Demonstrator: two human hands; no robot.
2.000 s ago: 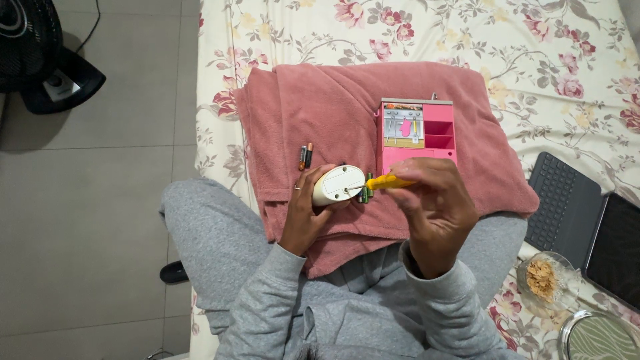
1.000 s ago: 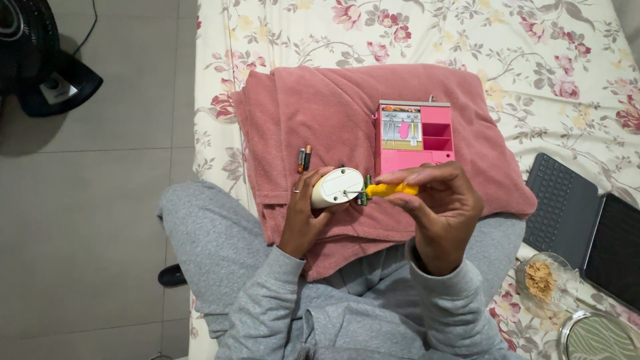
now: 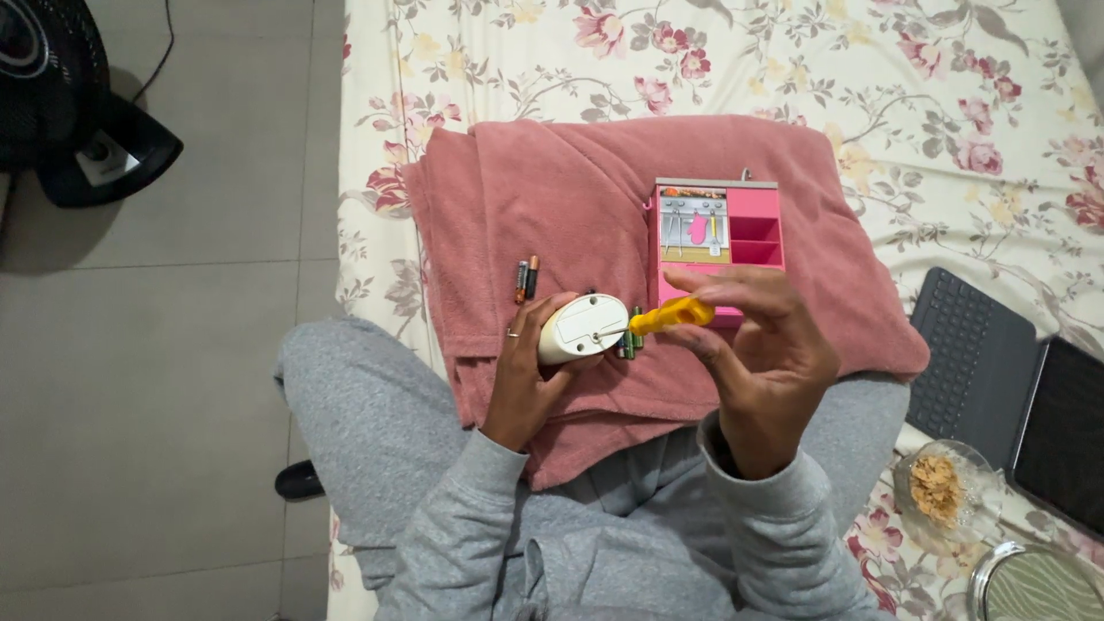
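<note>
My left hand (image 3: pixel 536 366) grips a white oval plastic device (image 3: pixel 565 338), its flat face with a battery cover turned up. Between the thumb and fingers of my right hand (image 3: pixel 755 354) is a yellow-handled screwdriver (image 3: pixel 671 316), whose thin metal shaft reaches the lower edge of the cover. Two dark batteries with copper-coloured ends (image 3: pixel 526 279) lie side by side on the folded pink blanket (image 3: pixel 586 190), just beyond my left hand. Green batteries (image 3: pixel 633 336) lie partly hidden behind the screwdriver. A pink toy kitchen unit (image 3: pixel 753 203) rests behind my right hand, which covers its lower part.
The blanket lies over my lap on a floral-sheeted bed (image 3: pixel 759 60). At the right are a keyboard (image 3: pixel 970 354), a dark-screened tablet (image 3: pixel 1069 431), a glass bowl of flakes (image 3: pixel 936 490) and a round silver-rimmed object (image 3: pixel 1035 591). A black fan (image 3: pixel 112 155) stands on the floor at left.
The fingers of my right hand have shifted on the screwdriver's handle. My left hand and the white device have stayed in about the same place.
</note>
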